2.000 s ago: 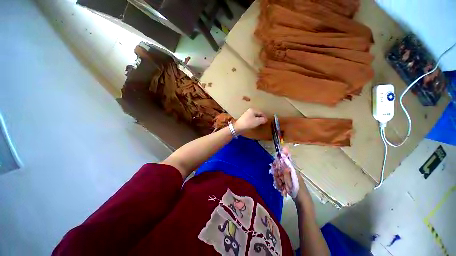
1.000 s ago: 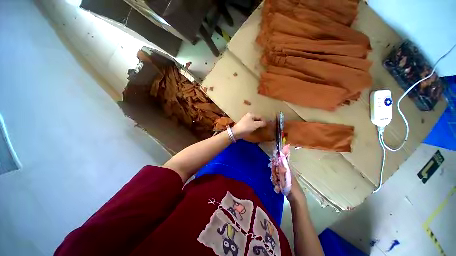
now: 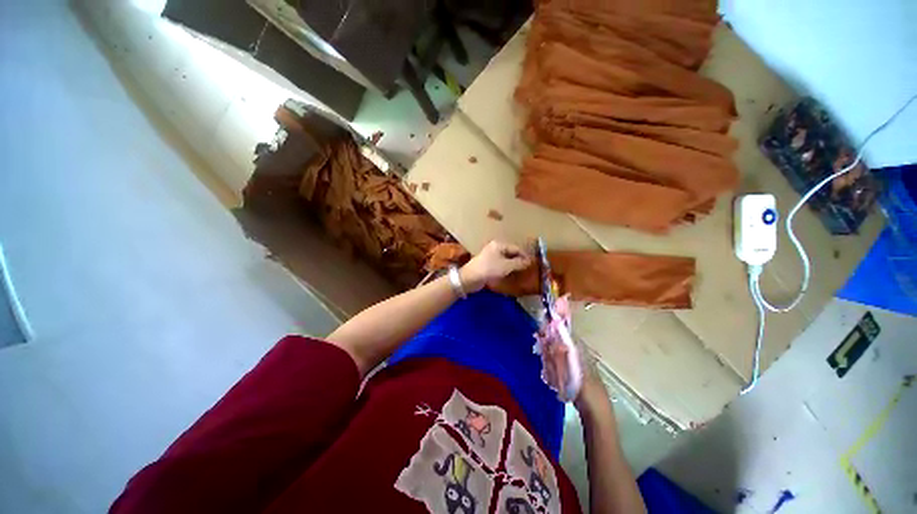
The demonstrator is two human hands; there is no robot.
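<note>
A flat rust-brown fabric strip [image 3: 628, 279] lies on the cardboard table cover [image 3: 473, 191] in front of me. My left hand [image 3: 495, 264] pinches the strip near its left end. My right hand [image 3: 560, 363] is shut on the scissors [image 3: 546, 273], whose handles are wrapped in pink-white cloth. The blades point away from me and lie across the strip just right of my left fingers. I cannot tell how far the blades are apart. Overlapping rows of finished pieces [image 3: 628, 120] lie beyond the strip.
A low carton [image 3: 287, 236] with a crumpled heap [image 3: 372, 206] stands left of the table. A white controller [image 3: 755, 230] with a cord lies at the right, near a dark tray of scraps [image 3: 819, 166]. Open cartons [image 3: 277, 55] stand beyond. Blue cloth [image 3: 473, 336] covers my lap.
The scissors and my right hand have shifted slightly left across the strip, closer to my left fingers. My left hand keeps its pinch. The whole view has shifted a little.
</note>
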